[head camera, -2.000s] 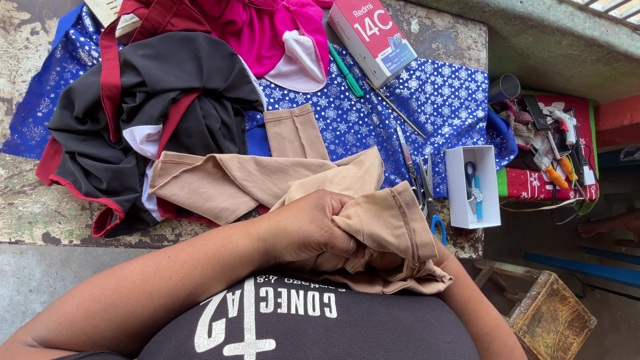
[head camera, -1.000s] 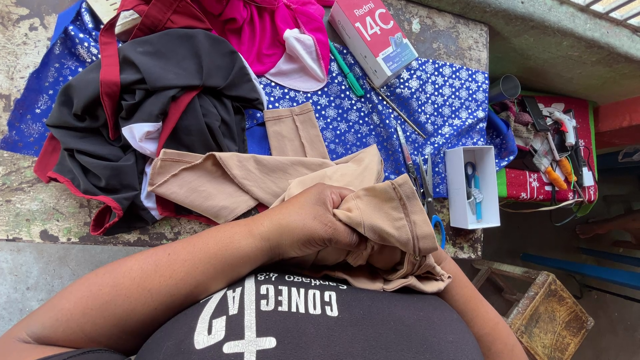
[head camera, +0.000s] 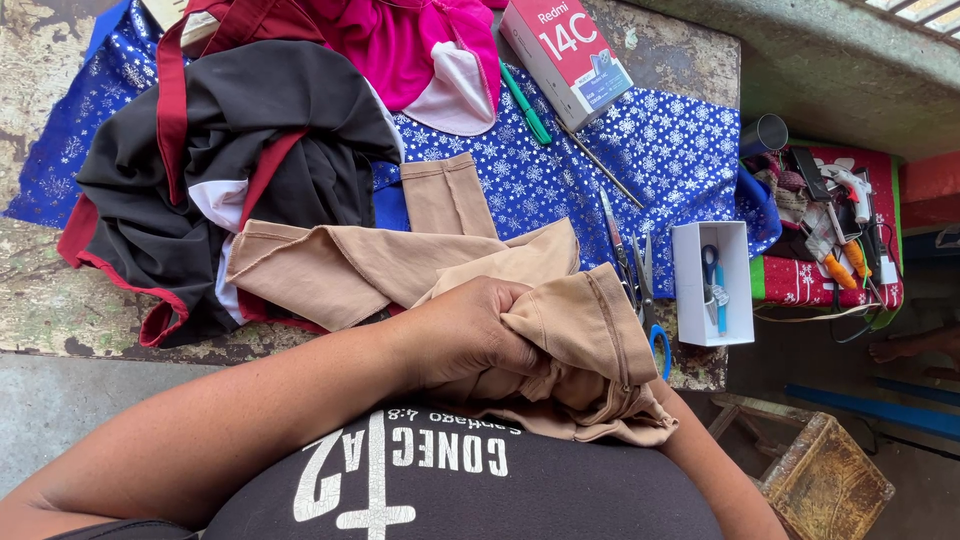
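My left hand (head camera: 476, 334) is closed on a beige stretch-fabric garment (head camera: 581, 322), gathered just above my black shirt. The right forearm runs up behind the bunched cloth, and my right hand is hidden by it. A seamed band of the garment stands raised to the right of my left hand. Other beige sections (head camera: 360, 266) lie across the table, partly over a black garment with dark red trim (head camera: 300, 97). Beyond the bunched cloth, scissors with blue handles (head camera: 646, 281) lie beside another dark metal tool (head camera: 616, 236).
Blue snowflake-print cloth (head camera: 675, 150) covers part of the worn table (head camera: 37, 300). On it are a green pen (head camera: 526, 105), a thin metal rod (head camera: 600, 165), a phone box (head camera: 566, 60) and a white box (head camera: 690, 300) holding small scissors. Pink cloth (head camera: 375, 52) lies behind; a wooden stool (head camera: 829, 480) stands lower right.
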